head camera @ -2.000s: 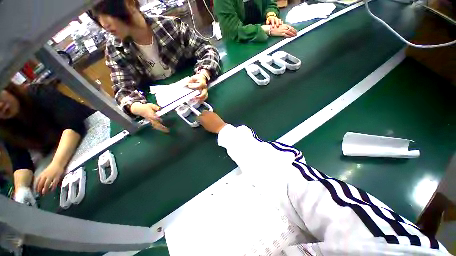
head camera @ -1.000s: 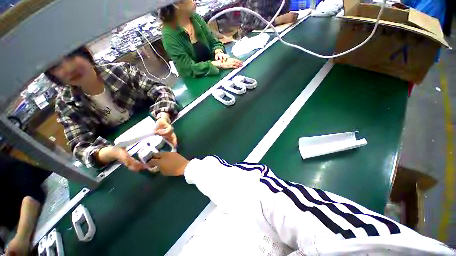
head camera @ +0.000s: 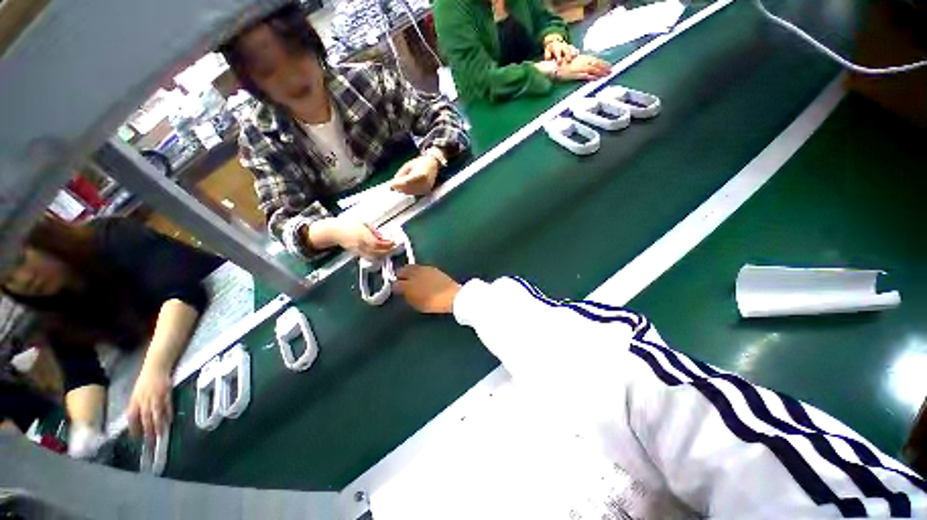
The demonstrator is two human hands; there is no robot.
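Observation:
Two white oval housings (head camera: 374, 287) lie close together on the dark green belt, near its far edge strip. My right hand (head camera: 427, 289) reaches in from the lower right, with its fingertips at the near side of these housings. The fingers are bent, and I cannot tell whether they grip a housing or hold a small piece. The hand (head camera: 364, 240) of the person in plaid is at the far end of the same housings. My left hand is not in view.
More housings stand on the belt at upper right (head camera: 603, 112) and lower left (head camera: 224, 384). A curled white sheet (head camera: 813, 293) lies at right. White paper (head camera: 488, 457) is below my sleeve. A grey metal post (head camera: 203, 215) stands at left.
The view has swung left again after turning right. The coworker's hands have moved apart, one back over the paper. My right hand stays by the housings. The housings at lower left show further into view.

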